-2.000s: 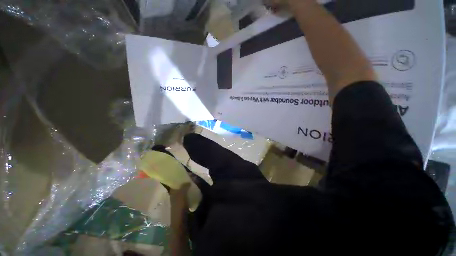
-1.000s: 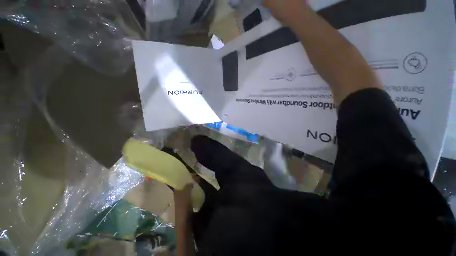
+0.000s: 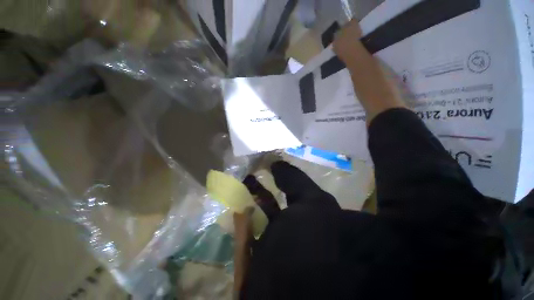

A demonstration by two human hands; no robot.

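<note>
My left hand (image 3: 243,218) holds a curved pale-yellow label sheet (image 3: 229,190) low in front of me, beside my leg. My right hand (image 3: 349,38) is at the upper edge of a long white soundbar carton (image 3: 433,96), over its black bar picture. Its fingers are small and blurred, so whether they grip the edge or a tiny piece is unclear. The carton shows upside-down "Aurora" lettering. Its white end panel or flap (image 3: 249,120) sticks out to the left, with bright glare across it.
Clear stretch film (image 3: 99,205) hangs and crumples over brown cardboard at the left. More white cartons with black bars (image 3: 249,35) stand at the top. A blue and white printed piece (image 3: 322,157) lies below the carton, near my dark shoe (image 3: 287,176).
The carton, its end panel and the yellow sheet now appear further right and lower, and more lettering shows. My right hand has shifted down in view, still by the upper edge. The left still holds the sheet.
</note>
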